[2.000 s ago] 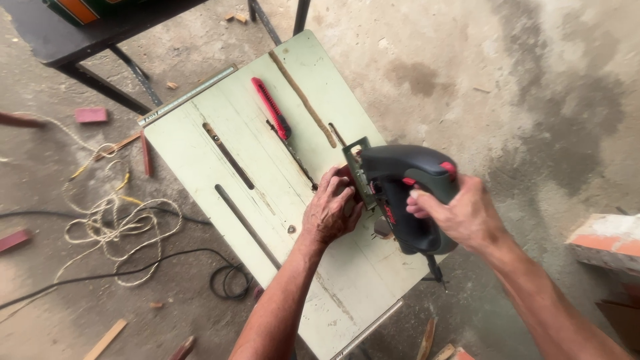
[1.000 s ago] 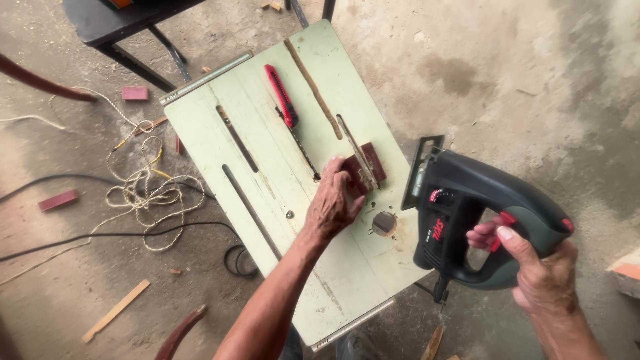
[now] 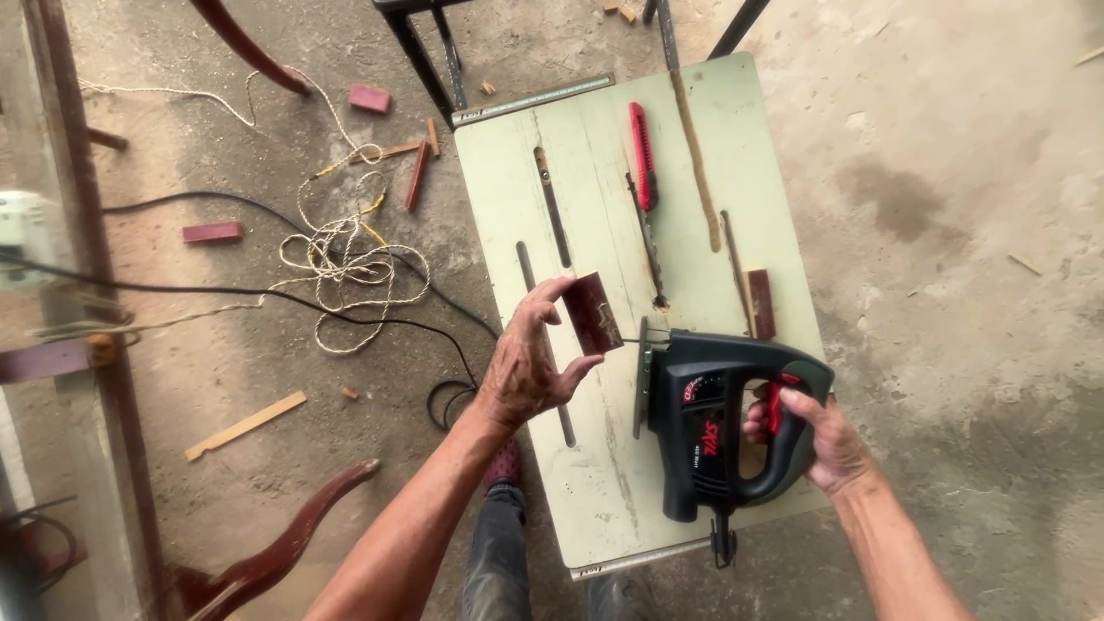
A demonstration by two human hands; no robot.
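Note:
Between the thumb and fingers of my left hand is a small dark red wooden block, raised above the pale green slotted worktable. My right hand grips the handle of a black Skil jigsaw, a finger at its red trigger. The saw is turned on its side, its base plate facing left and its thin blade pointing at the block's lower right corner. A second dark red wood piece lies by a slot at the table's right. A red utility knife rests near the far side.
Black cable and tangled cream rope lie on the concrete floor at left, among wood offcuts. A curved red wooden piece is at lower left. A dark metal-legged stand touches the far side. My legs are below the table.
The jigsaw was over the work at the table's right, then moved off to the right; now it is back over the table. My left hand has lifted a block off the tabletop. The view has shifted.

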